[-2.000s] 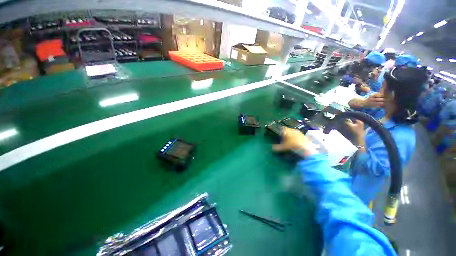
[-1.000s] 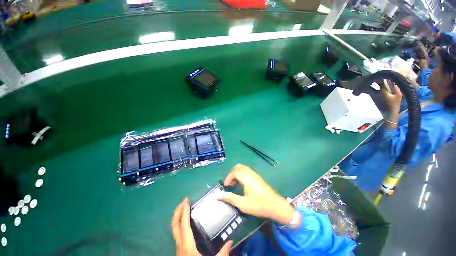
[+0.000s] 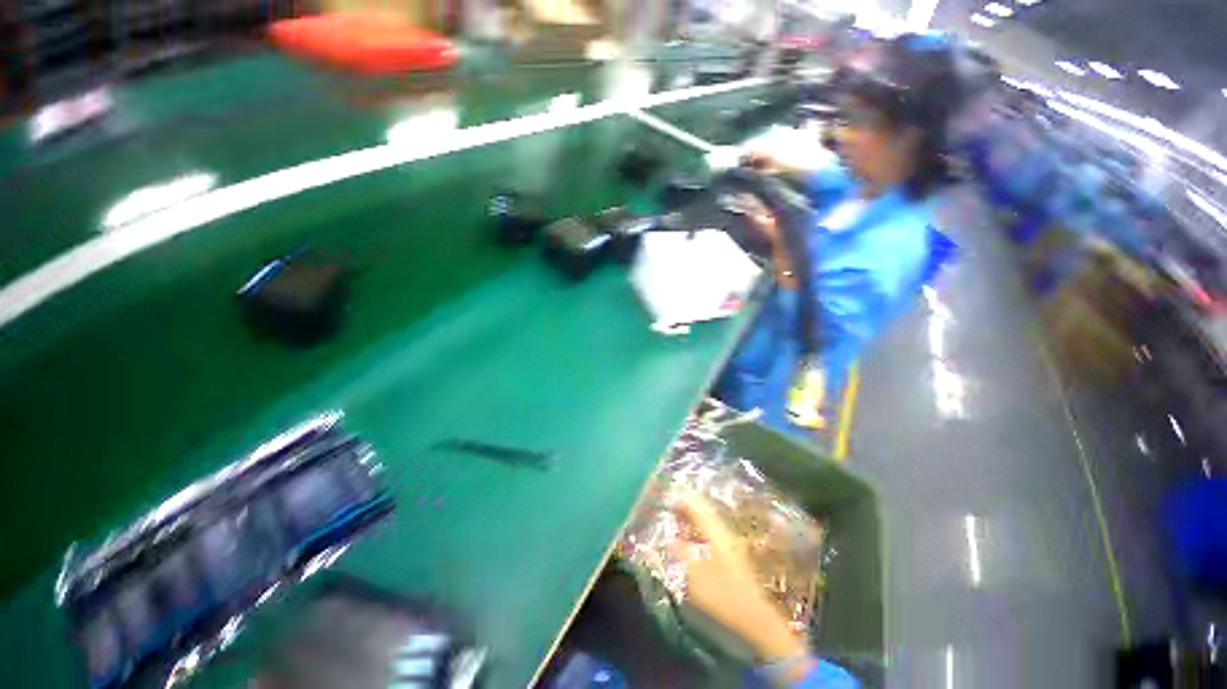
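Note:
The frame is blurred. A display unit (image 3: 343,635) with a row of pale marks at its right side is at the bottom edge, partly cut off. My left hand cannot be made out there. My right hand (image 3: 727,572) reaches over the olive-green waste bin (image 3: 854,565), among shiny film scraps (image 3: 774,518). Its fingers are too blurred to tell whether they hold film. The panel tray (image 3: 222,538) with its row of black panels lies at the left. Tweezers (image 3: 495,452) lie on the green bench.
A display unit (image 3: 296,296) stands beyond the tray. More units (image 3: 576,242) stand near a white box (image 3: 693,276). A neighbouring worker (image 3: 861,256) in blue is beyond it, with a thick dark hose (image 3: 794,256) in front. The bench edge (image 3: 592,579) runs beside the bin.
My view has turned right. My right hand has left the display unit and is over the waste bin. The unit is lower left in view, and my left hand no longer shows.

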